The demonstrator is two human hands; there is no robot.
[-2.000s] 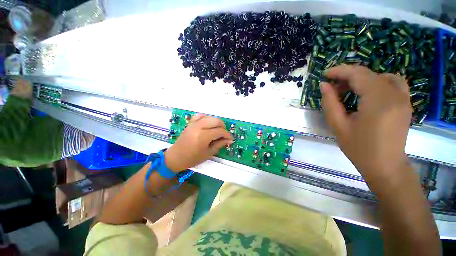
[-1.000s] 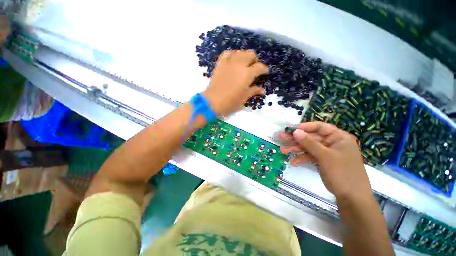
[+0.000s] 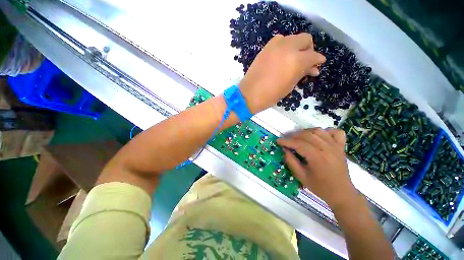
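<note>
A green circuit board panel (image 3: 254,152) with tiny mounted components sits in the conveyor rails. My left hand (image 3: 280,71), with a blue wrist strap (image 3: 236,103), is over the pile of small black capacitors (image 3: 338,84). Its fingers are curled together; whether they hold a capacitor is hidden. My right hand (image 3: 320,160) is over the right half of the panel, at its far edge. It holds a dark capacitor (image 3: 299,156) between thumb and fingers; the capacitor's lower end is hard to make out. Dark green large capacitors (image 3: 389,134) lie right of the black pile.
A blue parts bin (image 3: 419,165) with green cylinders stands at the right. The conveyor rails (image 3: 127,81) run diagonally across. Another panel (image 3: 422,251) shows at the bottom right. A blue crate (image 3: 56,94) and cardboard boxes (image 3: 76,172) are below at left.
My left hand left the panel for the black pile and is now further right over it. My right hand came from the green capacitors to the panel with a dark capacitor. The view has turned and shifted.
</note>
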